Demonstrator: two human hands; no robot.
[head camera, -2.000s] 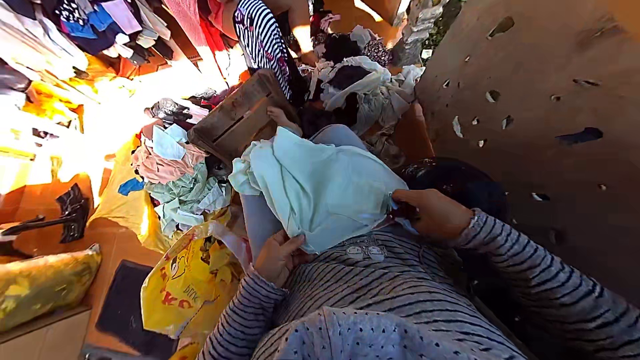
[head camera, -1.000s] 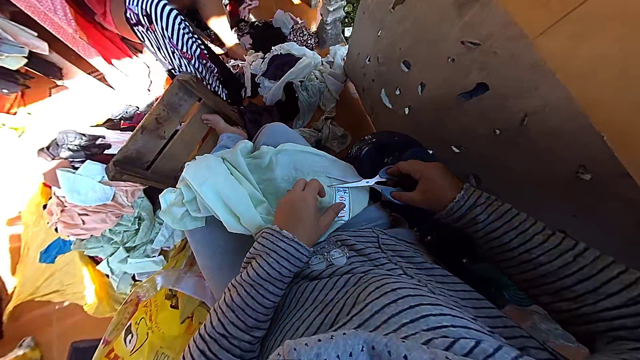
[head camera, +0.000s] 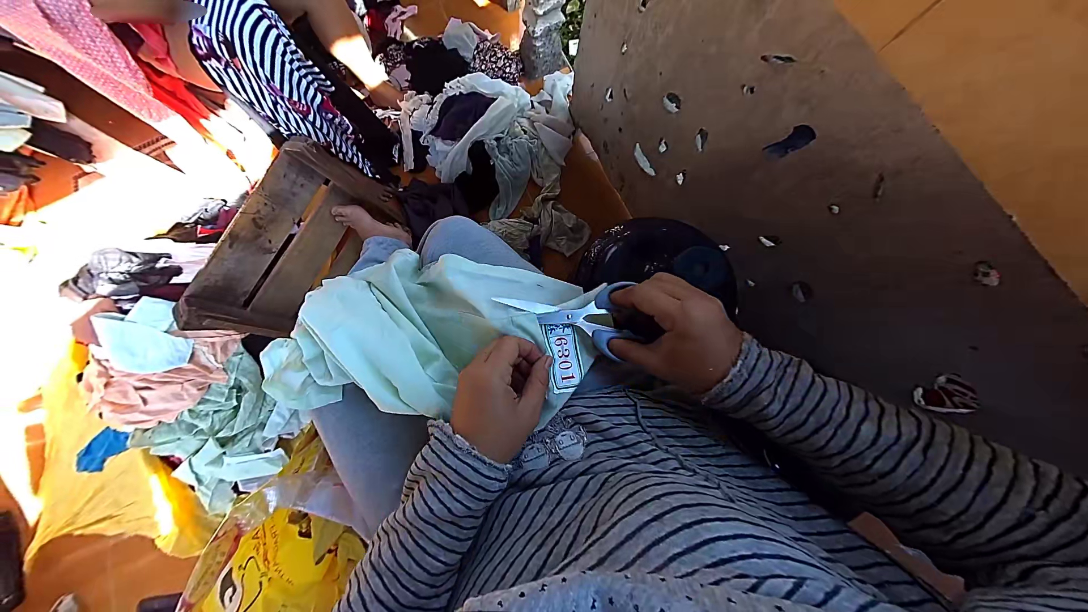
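A pale mint-green cloth (head camera: 382, 327) lies bunched across my lap. On its right end is a small white label patch (head camera: 563, 357) with printed characters. My left hand (head camera: 501, 398) pinches the cloth just left of the label, thumb against fingers. My right hand (head camera: 680, 331) has its fingers through the blue handles of a pair of scissors (head camera: 571, 317). The scissors' blades are apart, point left and lie over the cloth at the label's upper edge. Whether fabric is between the blades I cannot tell.
A slatted wooden crate (head camera: 280, 246) stands ahead-left, beside a bare foot. Piled clothes (head camera: 183, 374) and a yellow printed plastic bag (head camera: 285, 561) are at left. Another person in striped clothing (head camera: 272, 76) sits beyond the crate, near more heaped cloth (head camera: 493, 127). A brown board with holes (head camera: 790, 195) stands at right.
The scissors, mostly hidden in my right hand at first, now show with blades apart over the cloth. My left hand has moved from the cloth's near edge to beside the label, which has come into view.
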